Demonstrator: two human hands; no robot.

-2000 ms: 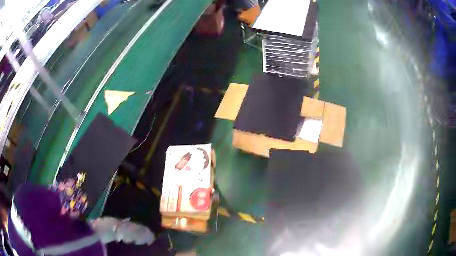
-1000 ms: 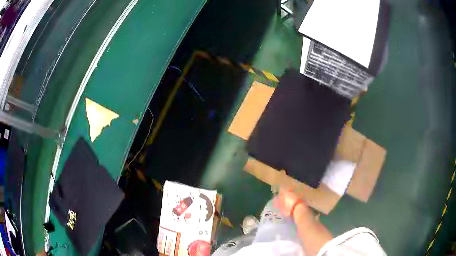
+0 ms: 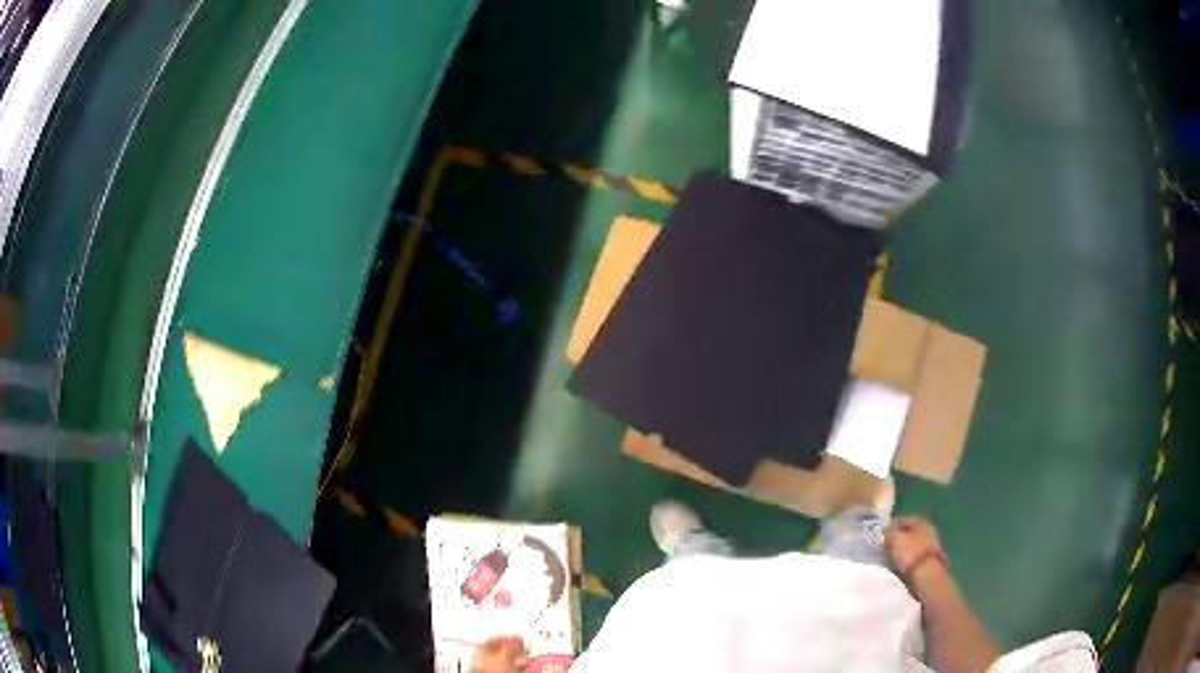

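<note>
A large black mat (image 3: 737, 329) lies over an open cardboard box (image 3: 941, 394) on the green floor in front of me. A white sheet (image 3: 869, 427) shows beside the mat's right edge. My right hand (image 3: 911, 542), with a red band at the wrist, is just below the box's near right edge, off the mat; its fingers are blurred and I cannot tell if it holds anything. My left hand (image 3: 500, 655) is at the bottom edge, over the lower part of a printed white box (image 3: 494, 579), partly cut off; its grip is unclear.
A white-topped stack with layered sides (image 3: 842, 66) stands beyond the mat. A green bench (image 3: 283, 237) runs along the left, with a yellow triangular piece (image 3: 226, 384) and another dark mat (image 3: 237, 565). Yellow-black tape (image 3: 382, 316) marks the floor. My shoe (image 3: 674, 526) shows below the box.
My right hand has moved right, from the box's near edge to its near right corner. The mat has shifted left over the box. My left hand has come into view. The view has shifted.
</note>
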